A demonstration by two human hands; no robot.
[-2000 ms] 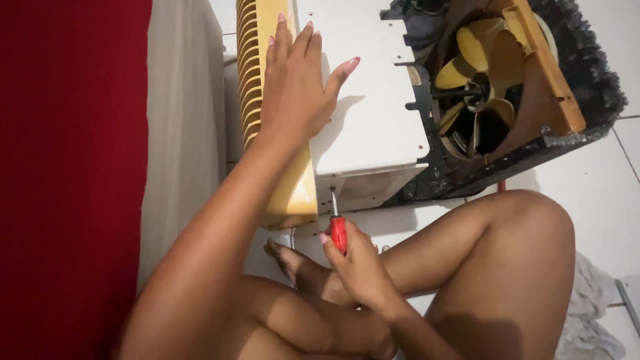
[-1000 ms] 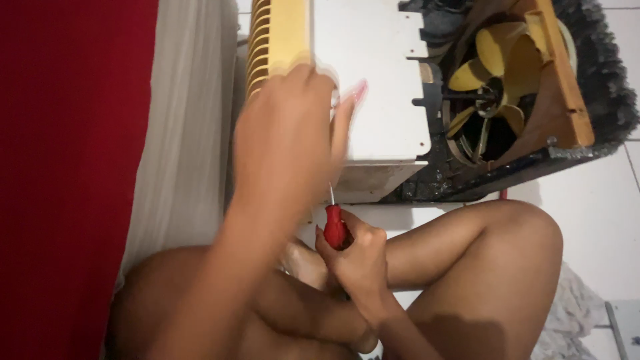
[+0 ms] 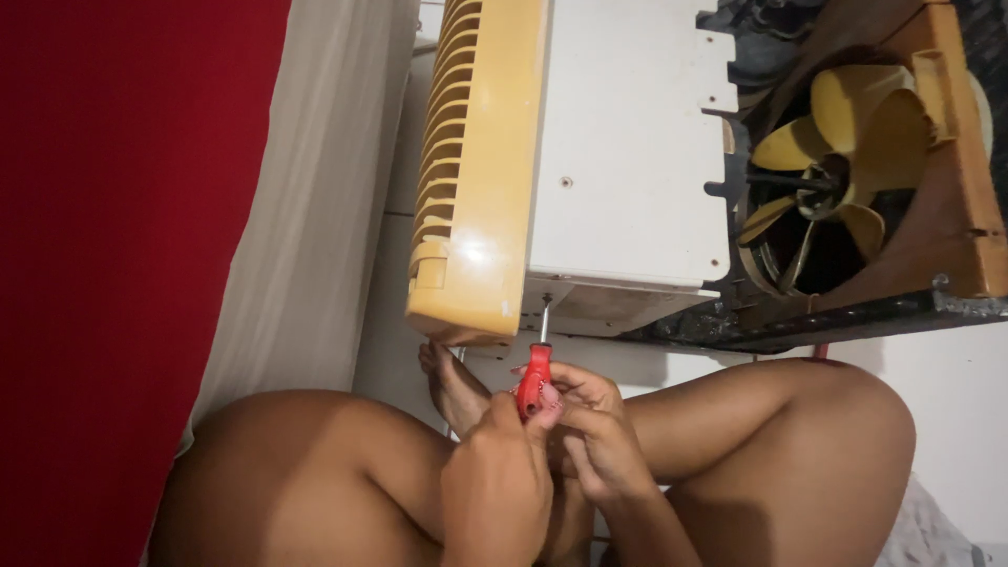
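Observation:
A screwdriver with a red handle point(image 3: 535, 378) points away from me, its metal tip at a screw in the side of the white metal casing point(image 3: 630, 150) of an air conditioner. My left hand point(image 3: 504, 472) grips the rear of the handle with thumb and fingers. On the handle's right side, my right hand point(image 3: 598, 433) also holds it with its fingertips. A yellowed plastic front grille point(image 3: 492, 181) is attached along the casing's left edge. Right of the casing, a yellowed fan point(image 3: 846, 150) sits in a brown housing point(image 3: 929, 236) inside the dark base.
A bed or similar piece with a red cover point(image 3: 118, 197) and a pale fabric skirt point(image 3: 307, 205) lies to the left. My bent legs point(image 3: 772, 425) frame the work on a white tiled floor point(image 3: 945, 378). A pale cloth point(image 3: 925, 528) lies at lower right.
My left hand was spread on the casing and grille two seconds ago; it has come down to the screwdriver handle. My right hand has stayed at the handle.

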